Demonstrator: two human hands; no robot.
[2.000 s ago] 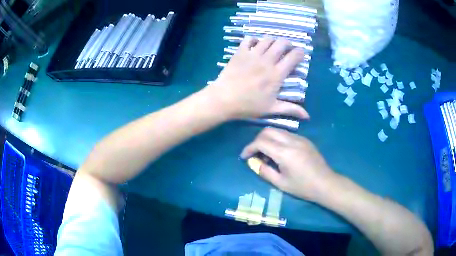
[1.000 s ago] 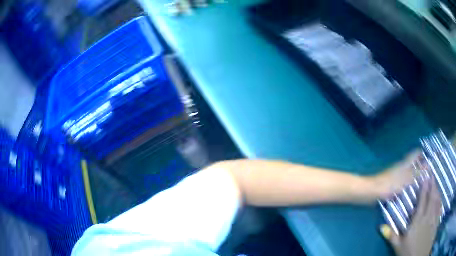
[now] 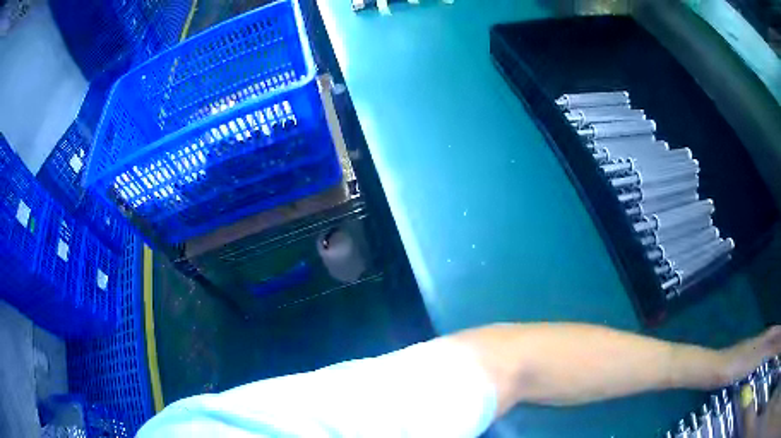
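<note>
A row of silver tube assemblies [image 3: 709, 419] lies on the green bench top in the lower right corner, partly cut off by the frame edge. My left hand [image 3: 755, 354] is at the far end of the row, against the tubes, with its fingers cut off by the right edge. My right hand [image 3: 765, 416] lies over the tubes below it, mostly out of the picture, with yellow tape showing. Whether either hand grips tubes cannot be told.
A black tray [image 3: 569, 162] at the upper right holds more tube assemblies [image 3: 668, 184]. A blue perforated crate [image 3: 218, 128] with metal parts stands on a rack beside the bench edge. More blue crates [image 3: 64, 239] are stacked at the left. Small items lie on the bench at the top.
The view has swung to my left, so the tray and crates show and the plastic pieces are out of view. Both hands have come together at the tube row, now at the lower right edge.
</note>
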